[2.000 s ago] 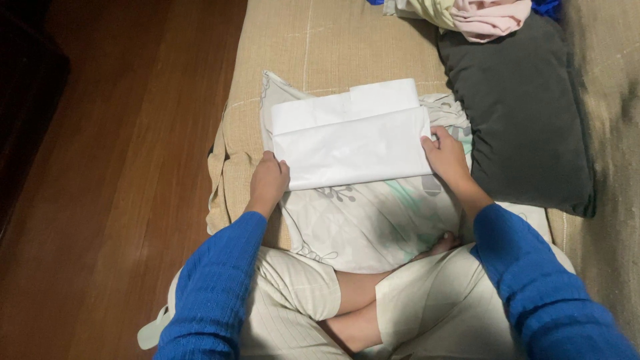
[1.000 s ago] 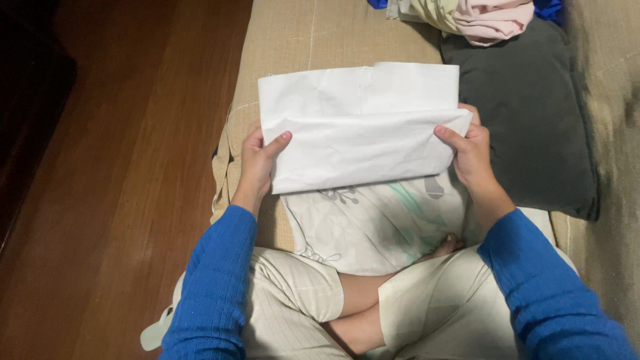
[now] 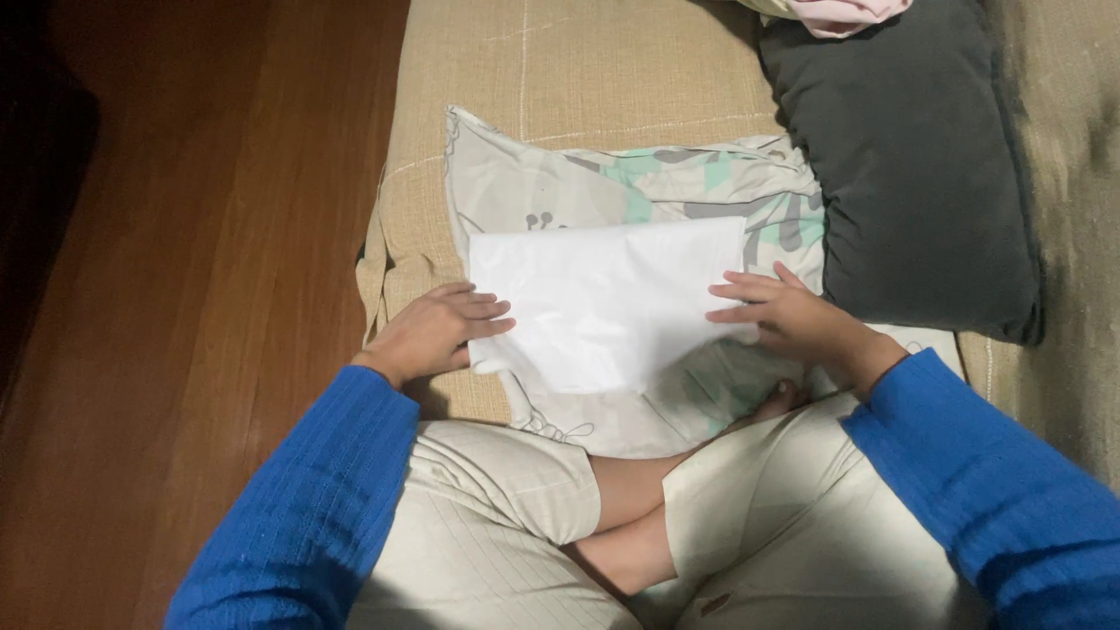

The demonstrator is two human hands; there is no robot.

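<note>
A folded white cloth (image 3: pixel 604 302) lies on a patterned fabric piece (image 3: pixel 525 175) in grey, white and mint green, in front of my crossed legs. At the cloth's left edge rests my left hand (image 3: pixel 442 328), its fingertips on the cloth and its thumb partly out of sight. My right hand (image 3: pixel 774 311) is spread over the right edge, fingers apart and touching or just above the cloth. Neither hand grips it. Part of the patterned fabric is hidden under the white cloth.
A dark grey cushion (image 3: pixel 910 175) sits at the right on the beige woven sofa cover (image 3: pixel 595 61). Pink and pale cloths (image 3: pixel 844 13) lie at the top edge. Wooden floor (image 3: pixel 227 219) runs along the left, below the seat's edge.
Both hands held the white cloth by its sides a second ago; now it lies flat, folded smaller, and the hands have let go. More of the patterned fabric shows above it.
</note>
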